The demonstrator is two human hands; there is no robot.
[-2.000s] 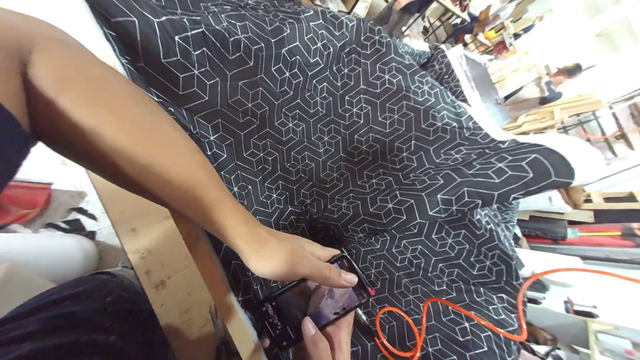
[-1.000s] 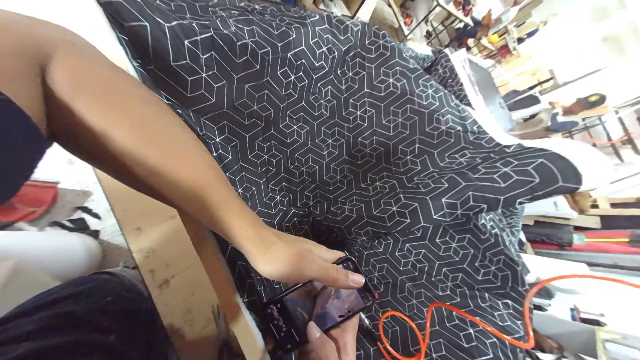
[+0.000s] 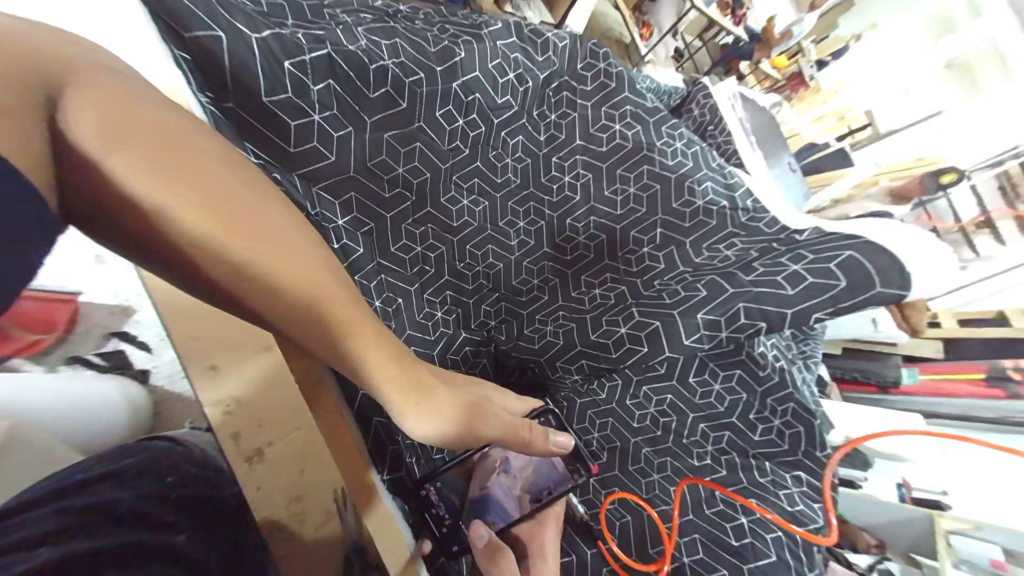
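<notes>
A smartphone (image 3: 504, 484) with a lit screen lies between my two hands, low in the middle of the view. The hand at its upper end, on the arm coming from the upper left, is my left hand (image 3: 480, 416); its thumb rests over the screen. My right hand (image 3: 520, 548) comes from below and supports the phone from beneath, its thumb at the lower edge. Under and beyond the phone spreads black fabric (image 3: 512, 200) with a white geometric line pattern, draped in folds. A thin metallic tool (image 3: 580, 512) shows partly beside the phone.
An orange coiled hose (image 3: 744, 500) runs over the fabric to the right. Wooden boards (image 3: 240, 392) border the fabric at lower left, with scissors-like dark handles (image 3: 348, 524) beside them. A white roll (image 3: 72, 412) lies at far left. A workshop with wood pieces fills the upper right.
</notes>
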